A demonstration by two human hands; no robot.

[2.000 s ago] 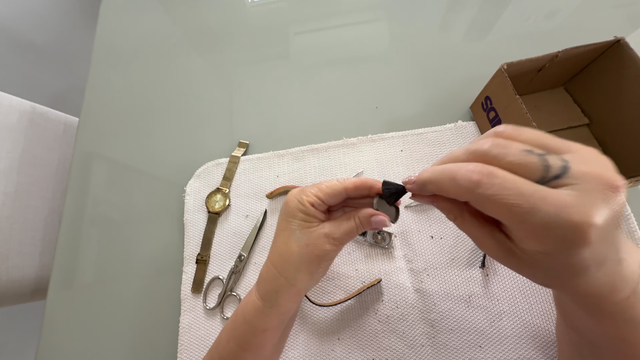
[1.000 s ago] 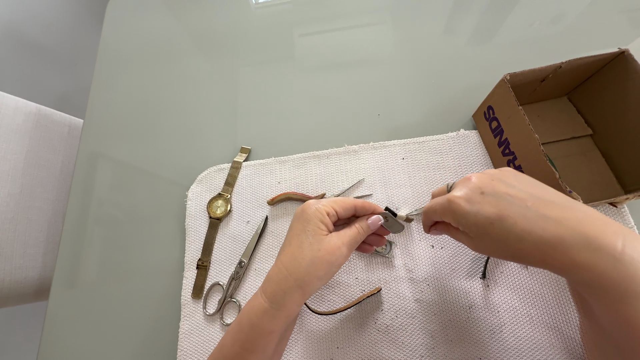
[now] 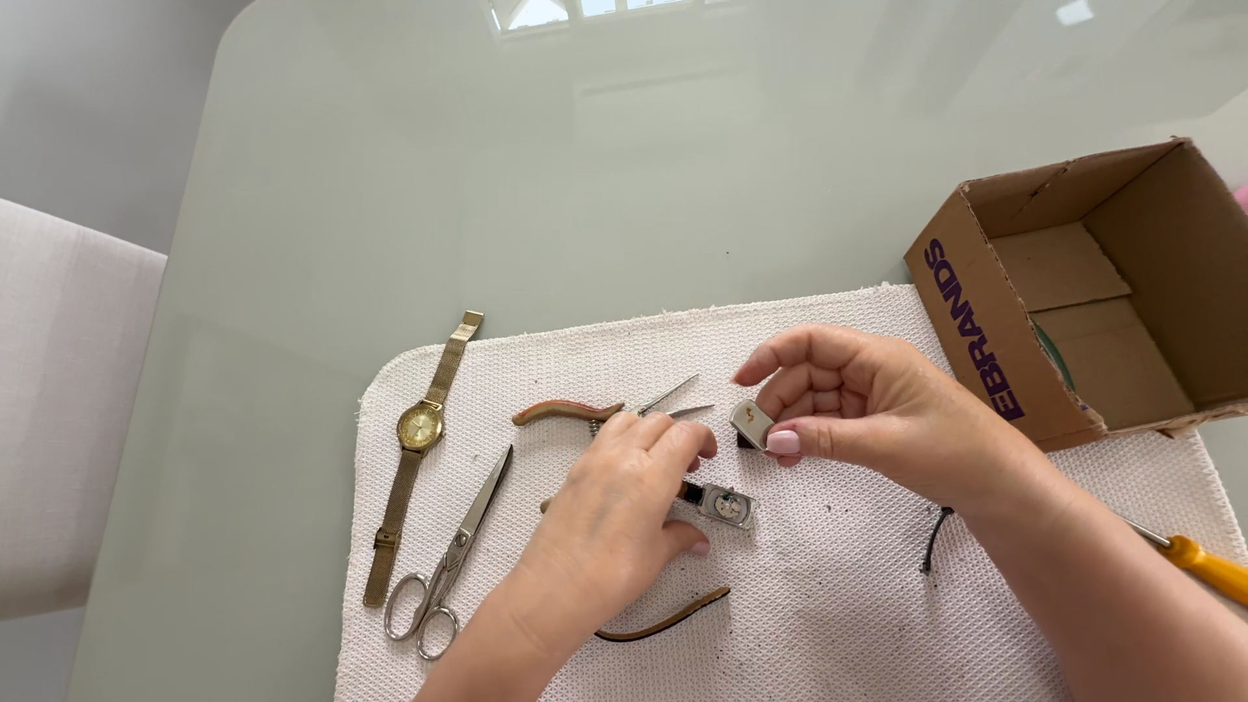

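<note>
My right hand (image 3: 848, 400) pinches a small silver metal watch back cover (image 3: 751, 425) between thumb and fingers, with a bit of dark material under it. My left hand (image 3: 624, 487) is beside it, palm down, over the handles of spring-loaded pliers or snips (image 3: 565, 411) with slim pointed jaws; whether its fingers touch them I cannot tell. Just right of its fingers lies a rectangular watch case (image 3: 727, 506) with the movement exposed and a piece of dark strap attached. A curved brown leather strap piece (image 3: 673, 620) lies below on the white cloth.
On the white textured cloth (image 3: 780, 624) lie metal scissors (image 3: 456, 556), a gold mesh-band watch (image 3: 419, 427) and a thin black strip (image 3: 937, 539). An open cardboard box (image 3: 985, 322) stands at the right. A yellow-handled screwdriver (image 3: 1204, 567) lies near my right forearm. The glass tabletop (image 3: 468, 195) extends behind.
My hands have moved apart. The metal piece, in my left fingers one second ago, is now in my right hand. My left hand has come down toward the pliers, and more of the watch case shows.
</note>
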